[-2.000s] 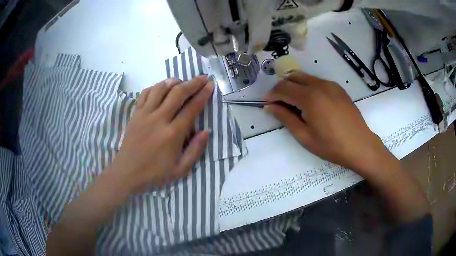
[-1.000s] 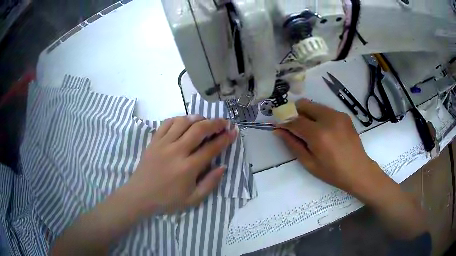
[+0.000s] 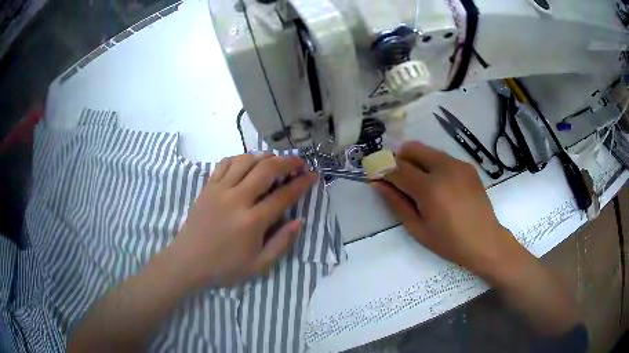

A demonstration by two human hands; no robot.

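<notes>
The striped white and grey-blue fabric (image 3: 117, 186) covers the left of the table and runs up to the sewing machine head (image 3: 276, 76). My left hand (image 3: 241, 214) lies flat on the fabric, fingertips pressing its edge just in front of the presser foot (image 3: 312, 157). My right hand (image 3: 441, 200) holds the silver tweezers (image 3: 348, 174), which point left, their tips at the fabric edge by the foot. The needle and exact tip contact are hard to see under the head.
Thread snips (image 3: 469, 143) and black-handled shears (image 3: 514, 141) lie right of my right hand. A black-handled long tool (image 3: 576, 180) is farther right. A printed ruler scale (image 3: 414, 296) runs along the front edge. More striped fabric (image 3: 21, 296) hangs at the lower left.
The camera view has shifted, showing more of the machine head. The fabric's top edge has moved up under the head. The tweezers' tips and left fingertips are closer to the foot.
</notes>
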